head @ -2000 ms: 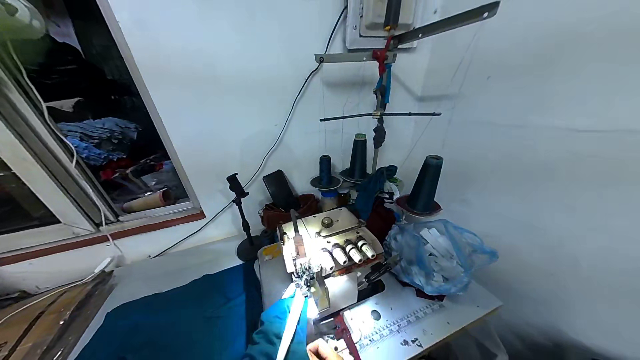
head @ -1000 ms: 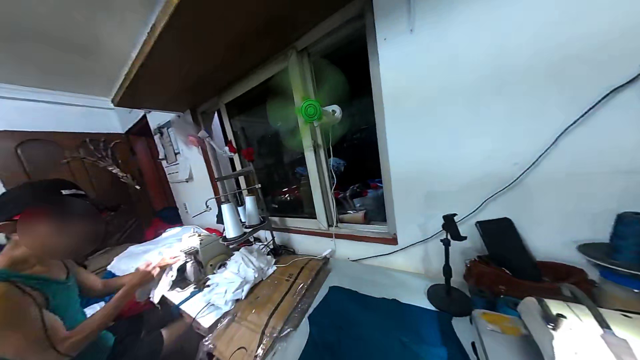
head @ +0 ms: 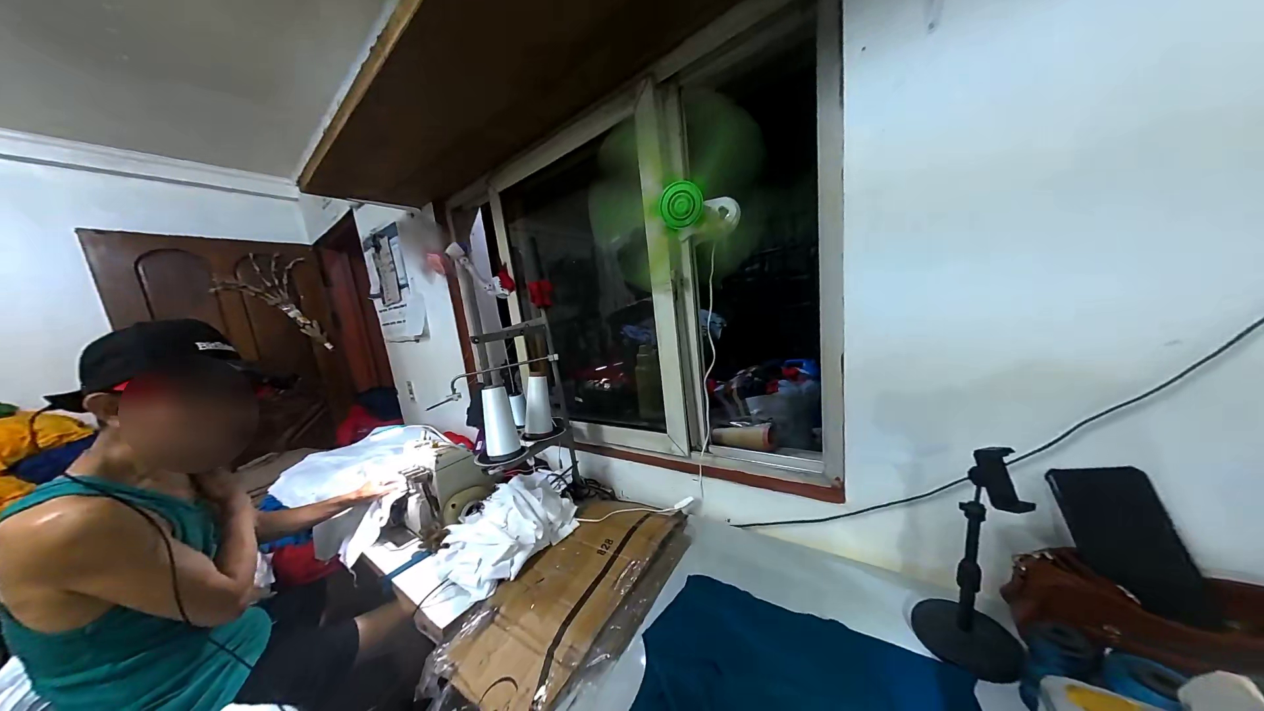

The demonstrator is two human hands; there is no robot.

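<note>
Neither my left hand nor my right hand shows in the head view now. Dark teal fabric (head: pixel 790 652) lies on the pale table at the bottom centre. Beside it on the right stands a black phone stand (head: pixel 969 592) with a round base. A black phone or tablet (head: pixel 1131 538) leans against a brown leather bag (head: pixel 1076 602). Part of a pale machine (head: pixel 1076 694) shows at the bottom right edge, next to blue thread spools (head: pixel 1062 652).
Another person (head: pixel 118 553) sits at a sewing machine (head: pixel 449 479) on the left, near white cloth (head: pixel 509 528). A flattened cardboard box (head: pixel 563 602) lies between the tables. A green fan (head: pixel 681 204) spins before the window; a black cable (head: pixel 889 509) runs along the wall.
The view has swung left, away from the overlock machine. Two seconds ago a hand and a teal sleeve showed by its needle. The other person's one hand has risen toward the chin.
</note>
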